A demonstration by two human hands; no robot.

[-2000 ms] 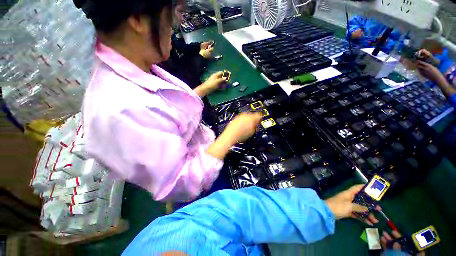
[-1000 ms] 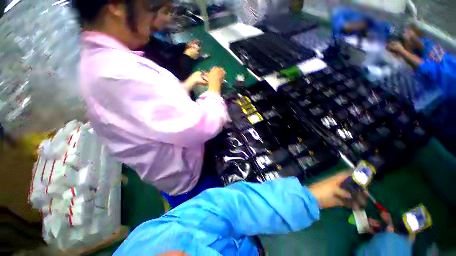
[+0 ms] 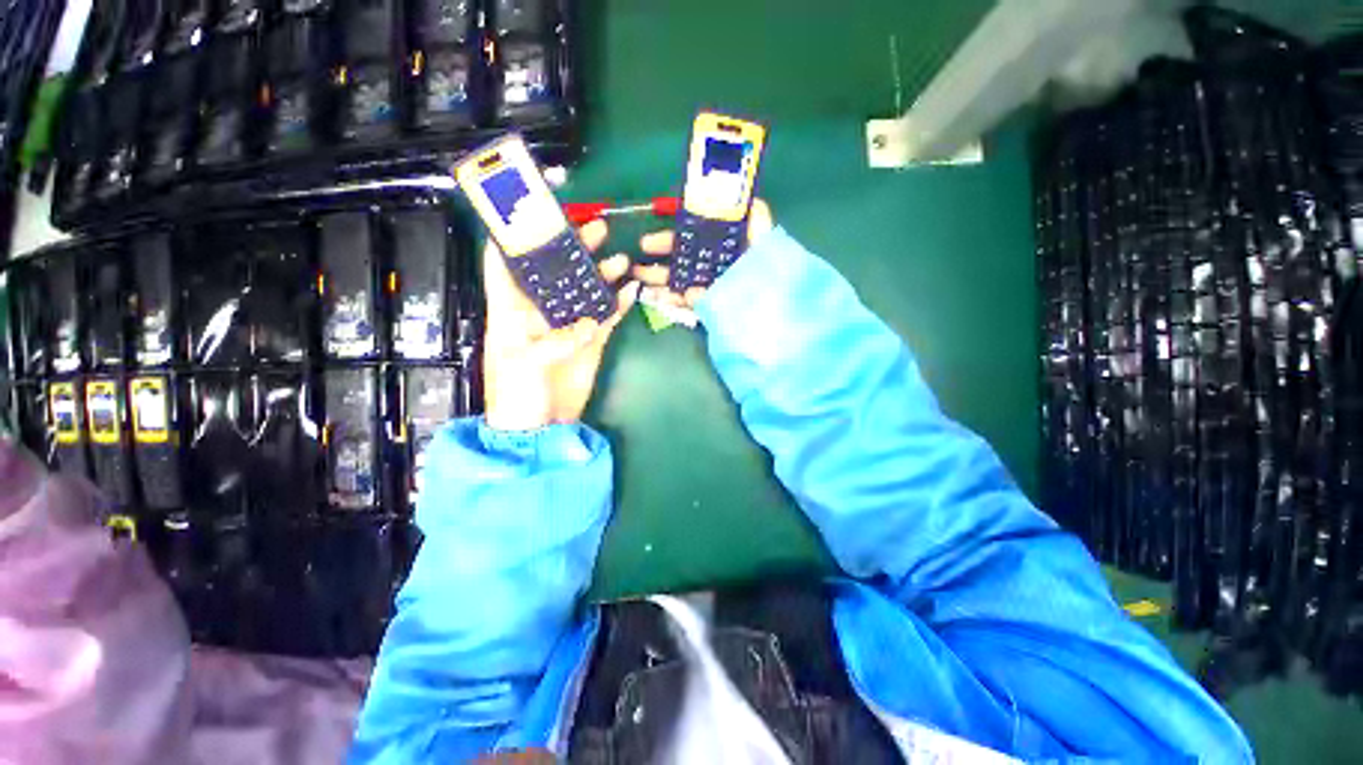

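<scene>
My left hand (image 3: pixel 546 351) holds a dark keypad phone (image 3: pixel 538 232) face up, tilted to the left, with a yellow frame round its lit screen. My right hand (image 3: pixel 745 239) holds a second keypad phone (image 3: pixel 719 202) face up, nearly upright in view, its screen also lit. A red pen (image 3: pixel 625 209) with a pale middle shows between the two phones; what supports it cannot be told. A small green and white piece (image 3: pixel 667 311), possibly a battery, shows below the right-hand phone, partly hidden by the fingers.
Black phone trays (image 3: pixel 254 434) with phones in pockets lie at left, with more behind (image 3: pixel 299 75). A tall ridged stack of black trays (image 3: pixel 1196 329) stands at right. A pale metal post (image 3: pixel 957 90) is at upper right. A neighbour's pink sleeve (image 3: pixel 90 613) is at lower left.
The head view has turned from the neighbour to the bench straight ahead. Both phones, earlier at the lower right, now show near the upper middle, still in my hands.
</scene>
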